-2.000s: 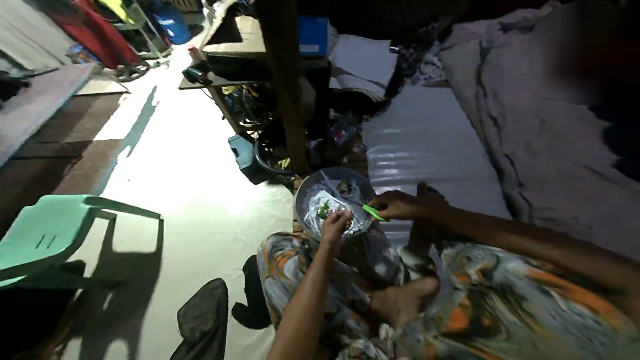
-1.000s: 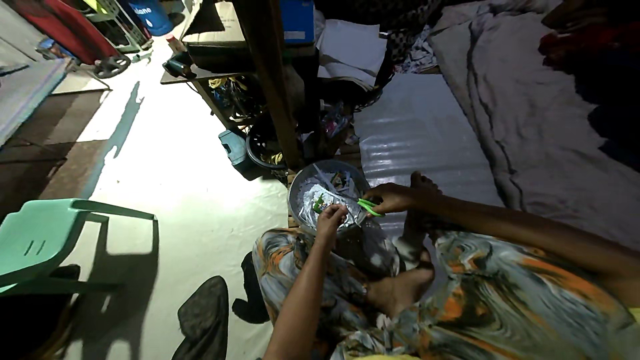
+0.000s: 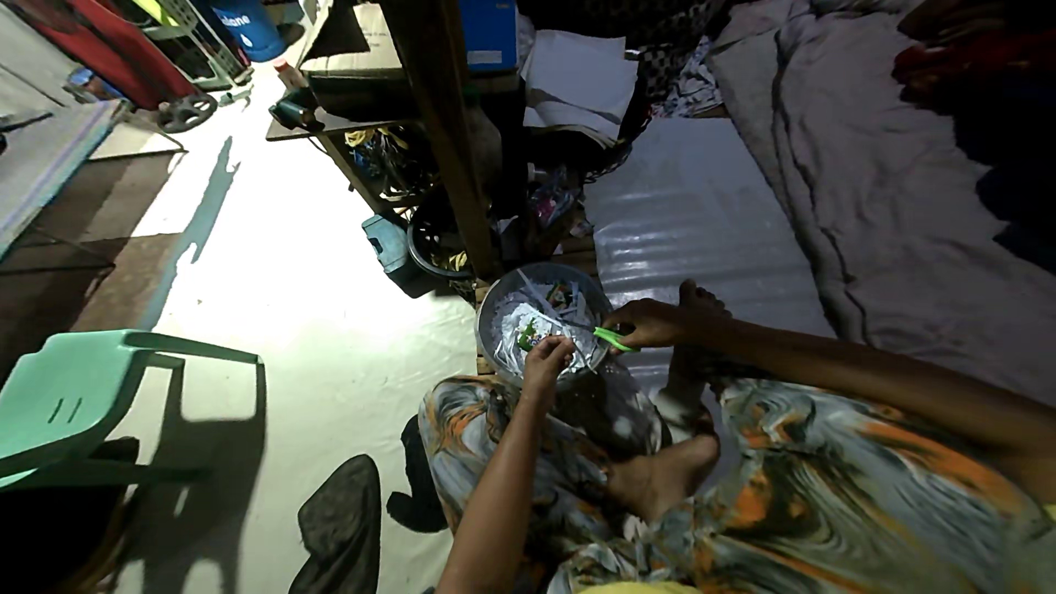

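Note:
A round metal basin (image 3: 485, 318) stands in front of my crossed legs, with pale strips and crumpled plastic-like scraps (image 3: 516, 318) in it. My right hand (image 3: 652, 323) grips the bright green handle of scissors (image 3: 615, 338) at the basin's right rim; the dark blades point left over the basin. My left hand (image 3: 550, 356) is over the near part of the basin, its fingertips pinched together on something small and pale that I cannot make out. A small green piece (image 3: 526, 336) lies just beyond those fingertips.
A wooden post (image 3: 462, 165) rises behind the basin, beside a black bucket (image 3: 421, 247) and a blue-green container (image 3: 386, 241). A green plastic chair (image 3: 74, 396) stands left. Dark cloth (image 3: 342, 511) lies on the floor near my knee. Bedding (image 3: 891, 190) spreads at right.
The green-handled scissors stay in my right hand and my left hand stays over the basin. The view has shifted slightly.

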